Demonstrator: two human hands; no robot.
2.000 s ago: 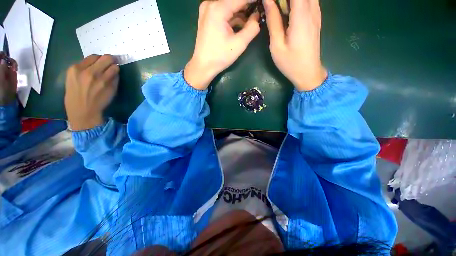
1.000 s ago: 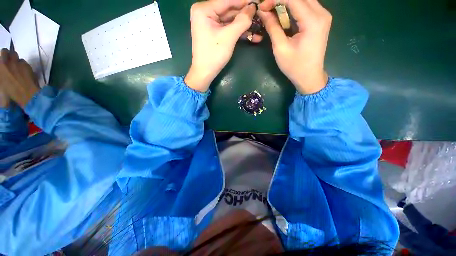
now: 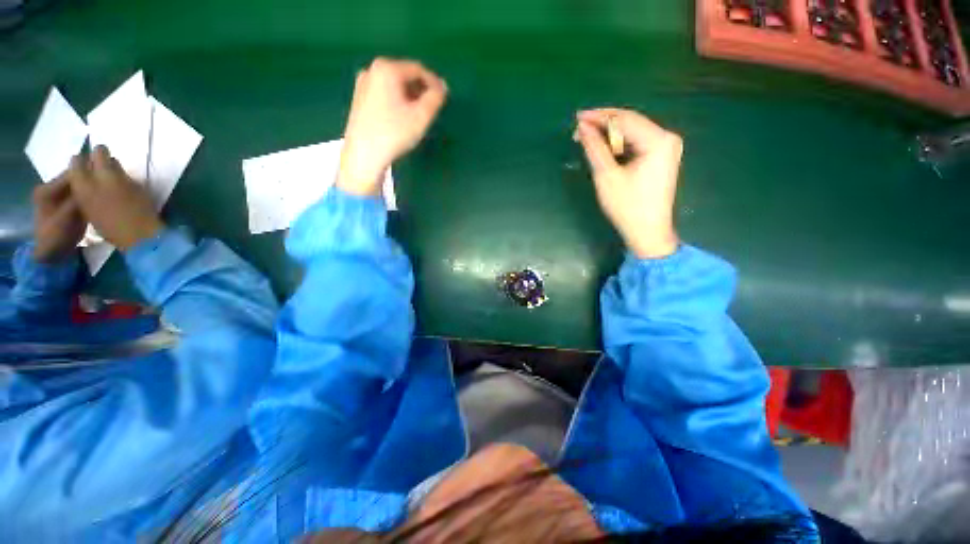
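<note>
My left hand (image 3: 391,122) is raised over the bench beside the white dotted sheet (image 3: 287,186), its fingers curled around a small dark part (image 3: 415,88), mostly hidden. My right hand (image 3: 636,170) holds a short tan-yellow tool (image 3: 615,136), its thumb and index finger close together. The hands are apart. A dark round part (image 3: 524,287) with bright points around its rim lies on the green bench between my forearms, near the front edge. My left hand and sleeve cover part of the white sheet.
A salmon-orange tray (image 3: 830,66) with cells of dark parts stands at the back right. A neighbour's hands (image 3: 115,202) are over white sheets (image 3: 176,149) at the left. A small metallic thing (image 3: 945,146) is at the right edge. A clear crumpled bag (image 3: 909,446) hangs off-bench.
My hands have separated. My left hand has moved left with the dark part, over to the white sheet. My right hand keeps the tool. The view has shifted, and the orange tray now shows.
</note>
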